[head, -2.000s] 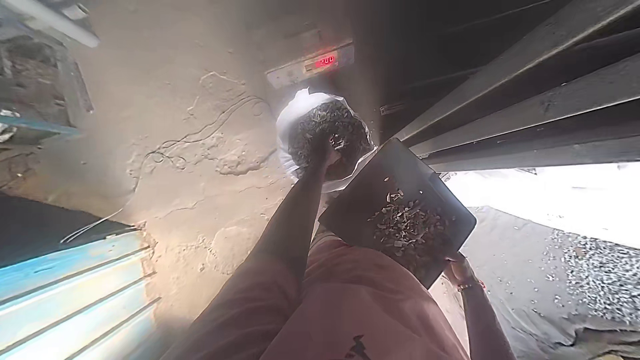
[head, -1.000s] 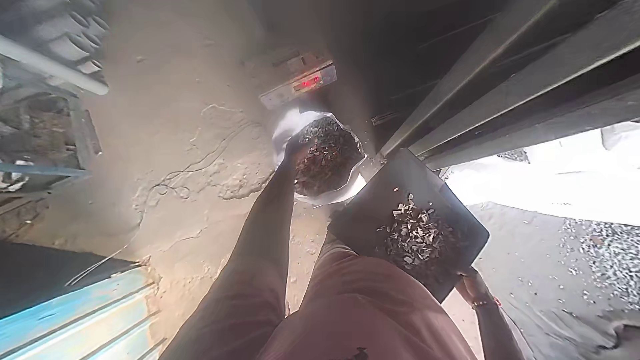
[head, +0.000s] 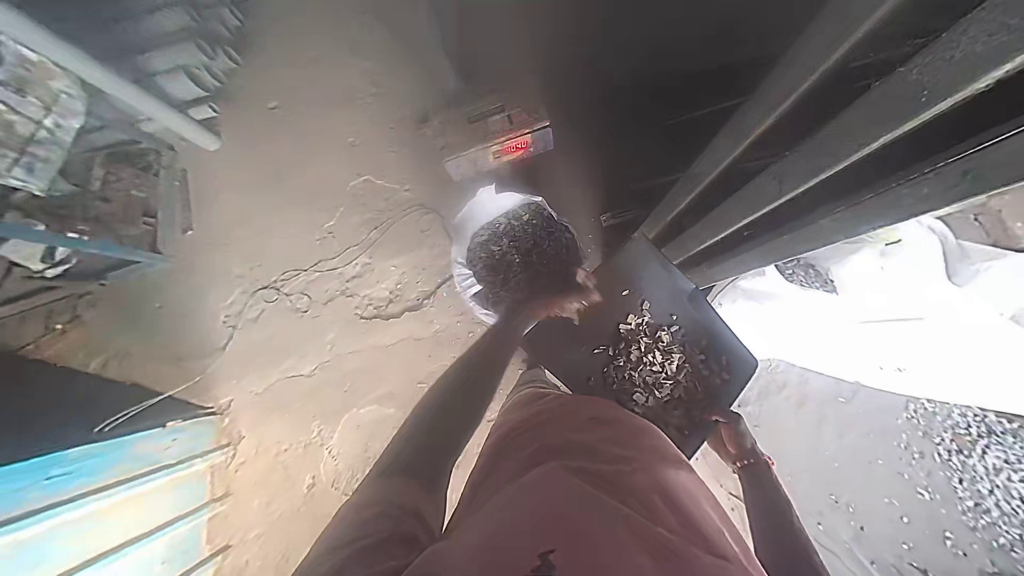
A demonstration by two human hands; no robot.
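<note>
My right hand (head: 732,440), with a bracelet at the wrist, grips the lower right edge of a dark shallow tray (head: 596,292). Pale, chip-like pieces (head: 652,360) lie heaped on the tray. My left hand (head: 564,302) is blurred, between the near rim of a white sack (head: 464,232) and the tray's left corner; its fingers and any contents are not clear. The open sack is full of small dark pieces (head: 524,248). Just beyond it is a digital scale (head: 472,164) with a lit red display.
A thin cable (head: 352,256) runs over the cracked ground. A blue and cream slatted panel (head: 112,496) is at lower left, a metal frame (head: 168,208) at upper left. Dark metal beams (head: 800,160) slant at upper right, near a white sheet (head: 848,328) and scattered small pieces (head: 976,456).
My left hand has moved from over the sack's contents toward the tray, to the sack's near right edge. My right hand still holds the tray.
</note>
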